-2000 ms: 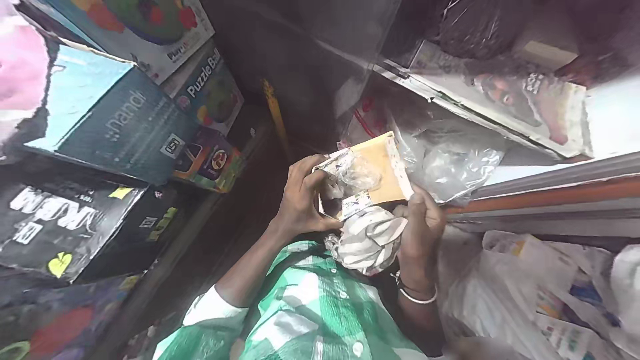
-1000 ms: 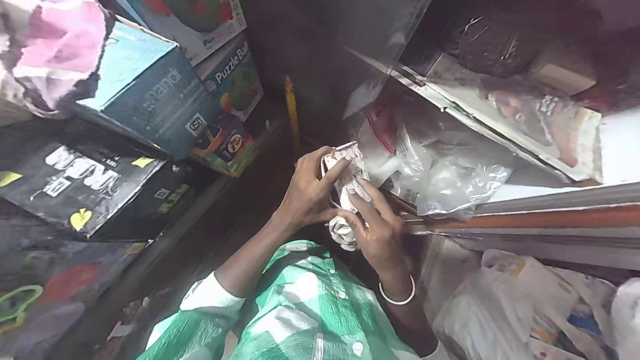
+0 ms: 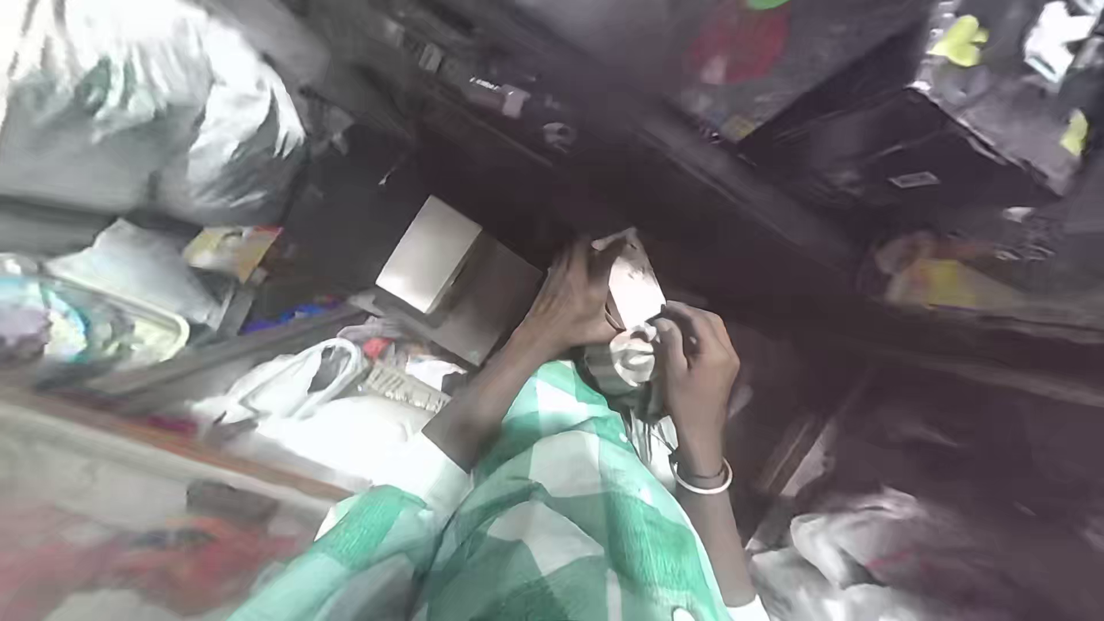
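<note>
My left hand [image 3: 573, 297] grips the left side of a small white box [image 3: 636, 289], its fingers behind the box's upper end. At the box's lower right corner, my right hand [image 3: 700, 358] has its thumb and bent fingers closed on the edge. A whitish, crumpled bundle [image 3: 632, 358] lies just under the box, between both hands; what it is made of cannot be told. The picture is blurred, and the contents of the box are hidden.
Left of my hands is a pale carton [image 3: 429, 254]. White plastic bags [image 3: 345, 423] lie on the shelf at lower left, near a tray [image 3: 164, 332]. A large translucent bag [image 3: 198, 112] fills the upper left. A dark box [image 3: 975, 129] with yellow shapes stands at upper right.
The view has swung round a lot. The small box showed an open, yellowish inside two seconds ago; now a white outer face shows. Both hands have stayed on it.
</note>
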